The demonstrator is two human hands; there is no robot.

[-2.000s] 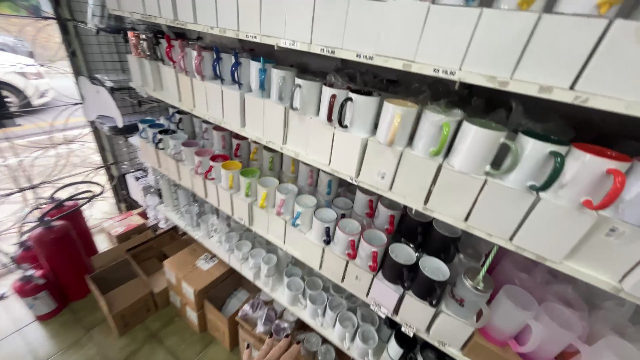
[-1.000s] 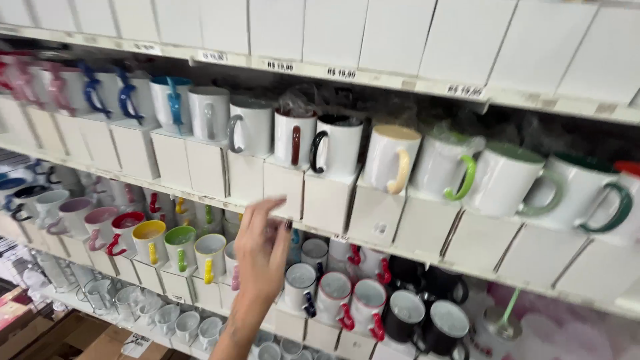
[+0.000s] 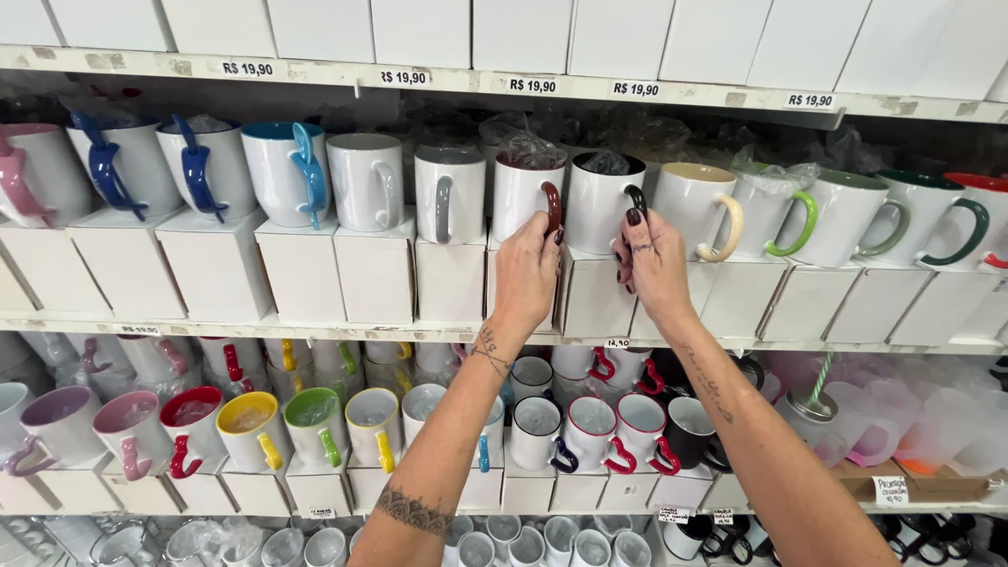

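On the middle shelf my left hand has its fingers at the brown handle of a white mug with a brown inside. Beside it, my right hand is at the black handle of a white mug with a black inside. Both mugs stand upright on white boxes, with crumpled clear plastic in their mouths. A white mug with a grey handle stands to the left of the pair, and a white mug with a cream handle to the right. How firmly the fingers close on the handles is partly hidden.
An upper shelf edge with price tags runs above the mugs, holding white boxes. Below are mugs with coloured insides, such as a yellow one, and black mugs. Frosted cups stand at the lower right; more white mugs line the bottom.
The view has moved closer to the middle shelf. One raised hand showed below the mugs a second ago; now both hands are at the handles of the brown and black mugs.
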